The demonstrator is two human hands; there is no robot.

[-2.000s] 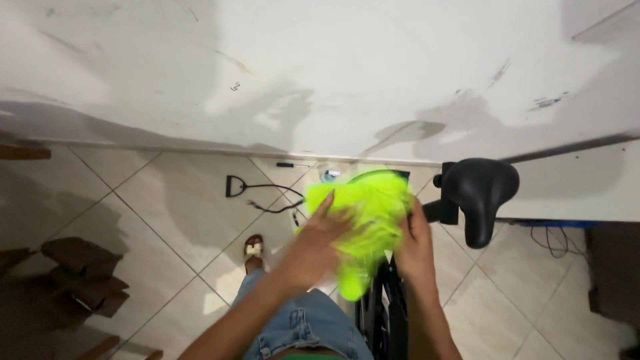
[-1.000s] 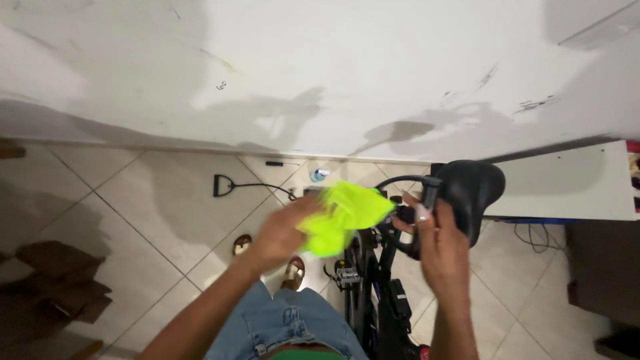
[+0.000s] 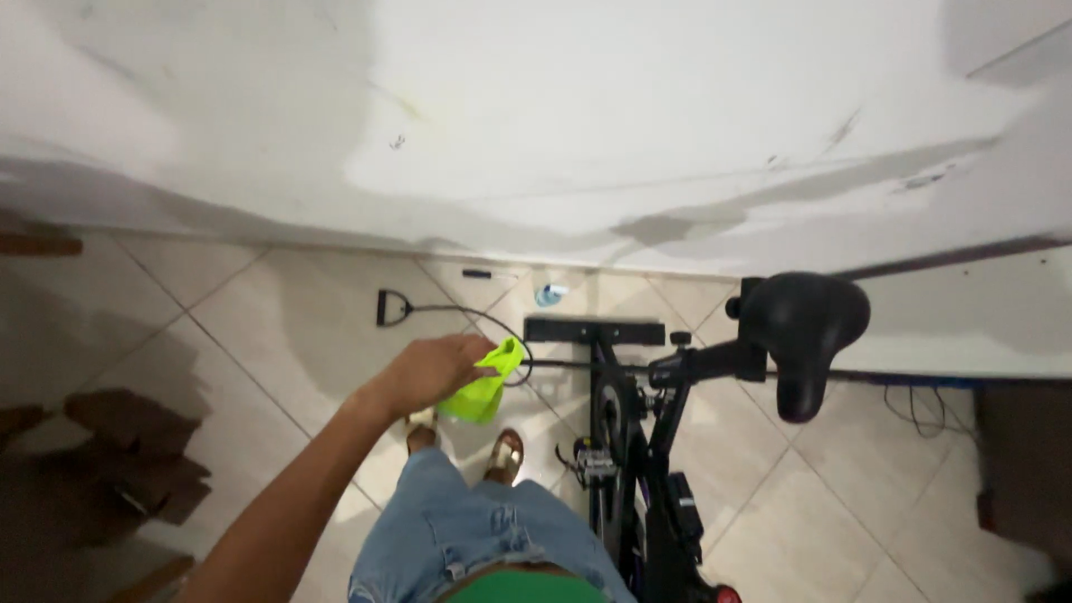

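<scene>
My left hand (image 3: 440, 373) grips a bright yellow-green cloth (image 3: 476, 399), which hangs bunched below the fingers, above my feet. My right hand is out of the frame. To the right of the cloth stands a black exercise bike (image 3: 615, 419) with a pedal on its near side, a black saddle (image 3: 804, 339) and a black floor bar (image 3: 595, 331) close to the wall. A black resistance tube with a D-shaped handle (image 3: 394, 308) reaches from the floor toward the bike frame.
A screwdriver (image 3: 479, 274) and a clear bluish container (image 3: 549, 294) lie by the wall (image 3: 586, 126). Dark wooden furniture (image 3: 138, 452) is at the left. On the right are a white panel (image 3: 963, 314), loose cables (image 3: 925, 414) and a dark cabinet (image 3: 1022, 469).
Both hands were at the cloth two seconds ago; one second ago my right hand was beside the saddle. Now it has left the view, and my left hand holds the cloth farther from the saddle.
</scene>
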